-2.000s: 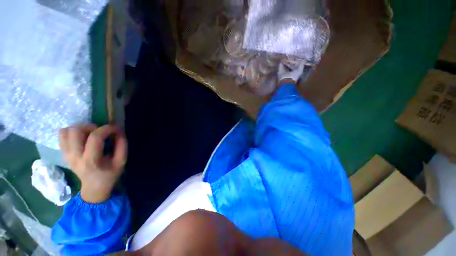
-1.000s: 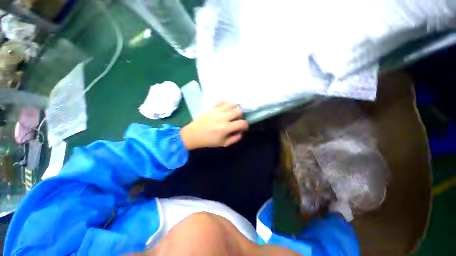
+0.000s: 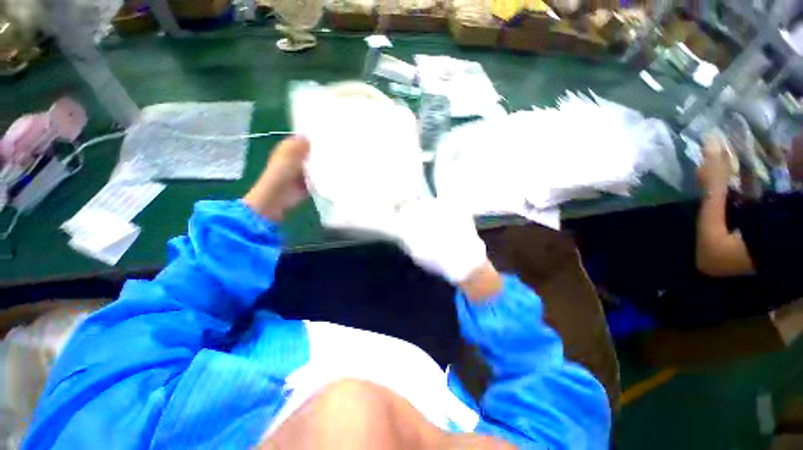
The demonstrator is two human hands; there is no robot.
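Observation:
A whitish, overexposed item (image 3: 361, 154) with a curved cream top edge and a clear film edge is held up over the front of the green bench. It looks like a bagged clip fan, but its slats cannot be made out. My bare left hand (image 3: 283, 176) grips its left edge. My white-gloved right hand (image 3: 445, 242) is at its lower right corner, blurred and blending with the item; its fingers are hard to make out.
Bubble bag (image 3: 189, 141), label sheets (image 3: 110, 215) and a thin cable (image 3: 202, 135) lie left. A clear bottle (image 3: 433, 119) and sleeve stack (image 3: 546, 158) are right of the item. An open brown carton (image 3: 550, 272) is below. Another person's arm (image 3: 722, 211) reaches in at right.
My right hand has come up out of the carton to the bench. My left hand has left the bench edge and taken hold of the whitish item. The view has swung up.

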